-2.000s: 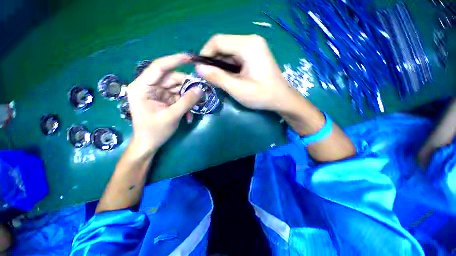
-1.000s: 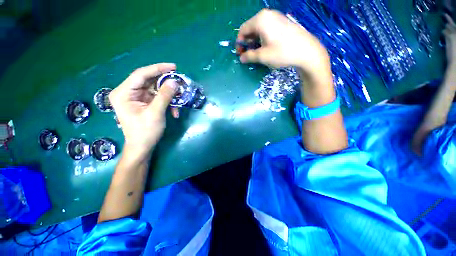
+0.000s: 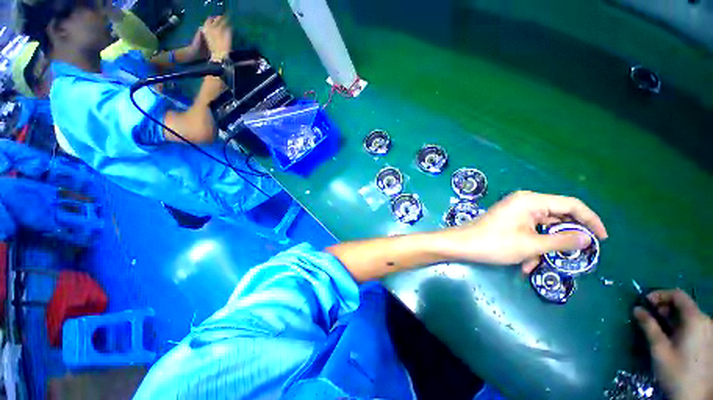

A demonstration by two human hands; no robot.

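Note:
My left hand (image 3: 520, 230) holds a shiny round housing (image 3: 572, 248), with the thumb over its middle. Another round housing (image 3: 553, 283) lies on the green bench just below it. My right hand (image 3: 678, 332), partly cut off by the right edge, holds thin dark tweezers (image 3: 653, 306), tip towards the held housing but apart from it. Several more housings (image 3: 431, 158) stand loose on the bench beyond my left forearm. A pile of tiny silvery parts (image 3: 629, 385) lies at the lower right, cut off by the bottom edge.
A blue bin (image 3: 305, 139) with small parts stands at the bench edge. Behind it a person in a blue smock (image 3: 117, 117) works at the bench. A white post (image 3: 324, 39) rises from the bench. A lone ring (image 3: 645, 79) lies far right. A blue stool (image 3: 109, 337) stands lower left.
The view has swung left, bringing in the neighbouring worker and post; the blue strips are out of view. My right hand has moved away from the pile. My left hand still holds the housing.

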